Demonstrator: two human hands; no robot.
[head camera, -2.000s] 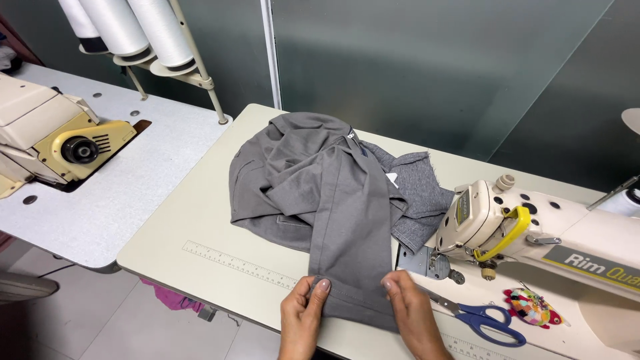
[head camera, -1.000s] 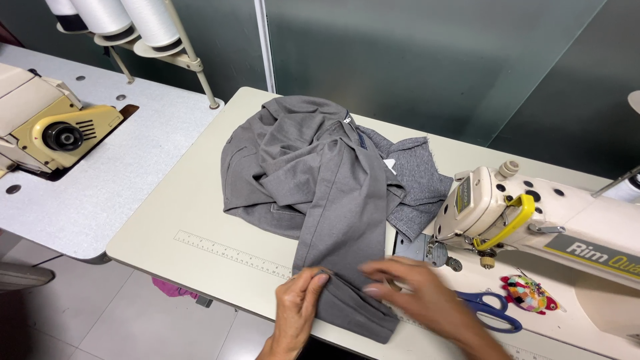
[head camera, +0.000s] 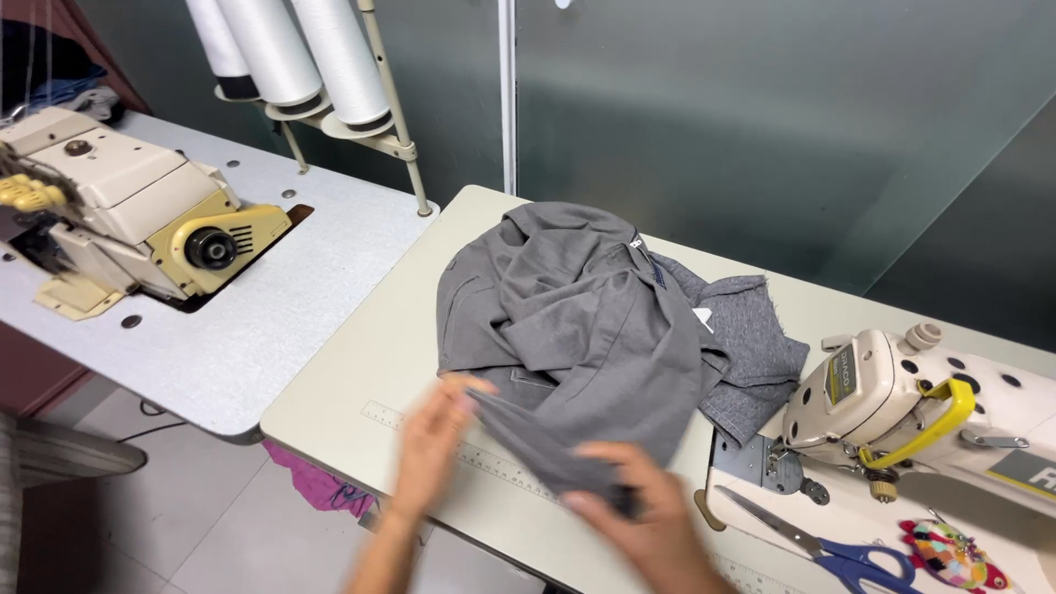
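A grey cloth garment (head camera: 594, 330) lies bunched on the pale sewing table, one narrow part reaching toward me. My left hand (head camera: 433, 437) pinches the left corner of that part, lifted over the ruler. Around its right end my right hand (head camera: 639, 503) is closed, blurred by motion. A heathered grey cloth piece (head camera: 751, 346) lies behind the garment, beside the sewing machine (head camera: 874, 396). Blue-handled scissors (head camera: 825, 549) rest at the machine's base, close to a colourful pincushion (head camera: 949, 553). The measuring scale (head camera: 487, 462) is partly hidden by hands and cloth.
On the left, a second sewing machine (head camera: 157, 223) is set in a light-blue table (head camera: 330, 264). White thread cones (head camera: 338, 58) stand on a rack behind. Pink cloth (head camera: 313, 483) hangs below the table's front edge. A frosted glass partition (head camera: 701, 148) rises behind.
Both hands held the garment's near end low by the table's front edge two seconds ago. My left hand has moved left and away from me, raising a corner; the end is now folded and gathered.
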